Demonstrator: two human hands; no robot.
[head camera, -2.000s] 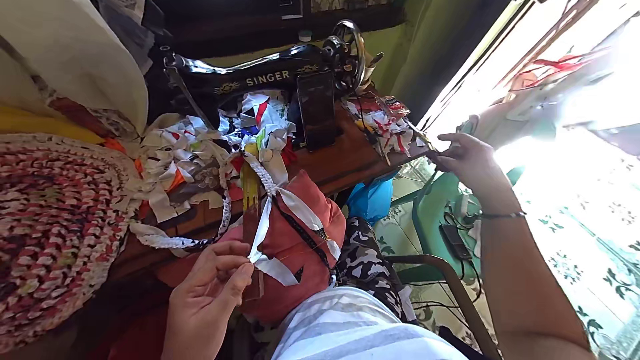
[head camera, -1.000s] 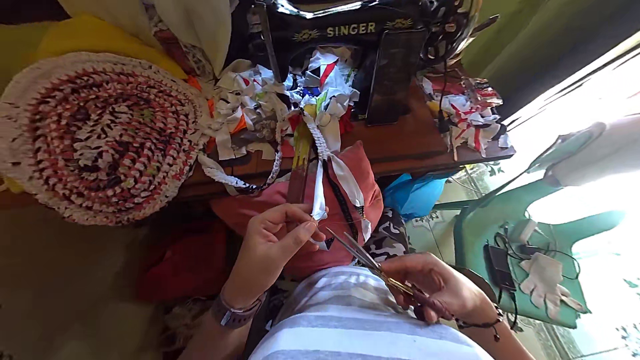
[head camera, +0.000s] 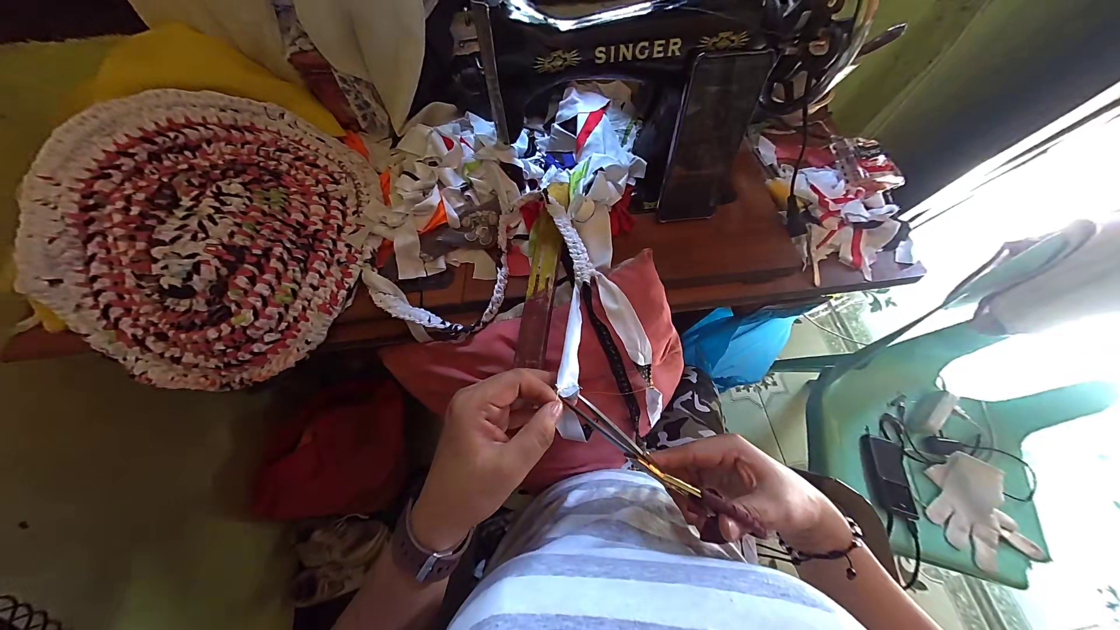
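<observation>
My left hand (head camera: 494, 437) pinches the lower end of a white fabric strip (head camera: 570, 350), with a thin thread at its fingertips. My right hand (head camera: 744, 490) grips a pair of scissors (head camera: 643, 457), whose blade tips meet the strip's end beside my left fingertips. The strip is part of a fabric braid (head camera: 573, 236) that hangs down from a wooden table. Other white and dark strips hang loose from the braid over a red cushion (head camera: 464, 359) on my lap. A worn flat wooden stick (head camera: 536, 324) lies along the cushion under the braid.
A black Singer sewing machine (head camera: 604, 48) stands on the table (head camera: 700, 254) behind heaps of fabric scraps (head camera: 446, 175). A round crocheted-looking rag mat (head camera: 201, 236) overhangs the table's left. At right, a green plastic chair (head camera: 844, 420) holds a white glove (head camera: 969, 503) and a black adapter (head camera: 888, 477).
Two seconds ago my right hand was at the table's right end; it has come down to my lap with the scissors. The blades have since come up to the strip's end.
</observation>
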